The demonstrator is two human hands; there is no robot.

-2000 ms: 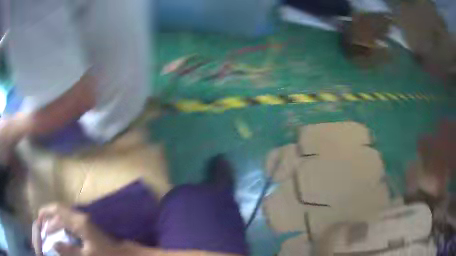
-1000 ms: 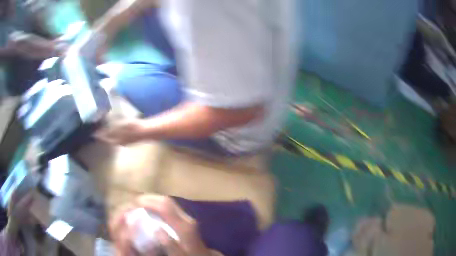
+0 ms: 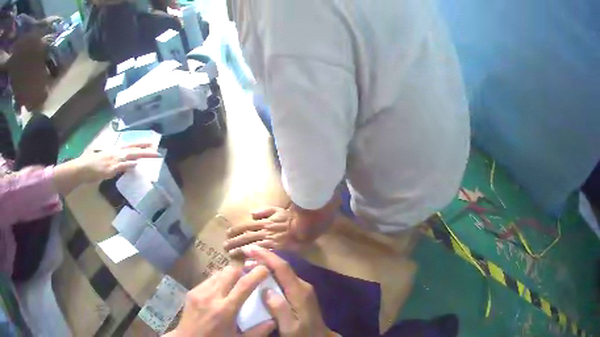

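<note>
A small white box is held between my two hands at the bottom centre, over the purple-covered lap; most of it is hidden by fingers. My left hand grips its left side. My right hand grips its right side, fingers over the top. Another person's hand lies on the brown cardboard mat just beyond my fingertips. Pale retail boxes with open white flaps stand on the mat to the left.
A person in a grey shirt leans across the centre. A pink-sleeved arm reaches to the boxes from the left. More boxes and black cylinders stand behind. A shipping label is on the mat. Striped tape crosses the green floor.
The view has swung left and steadied, bringing the box group into the middle left. Both my hands now show on the white box. The grey-shirted person's hand is now near my fingers.
</note>
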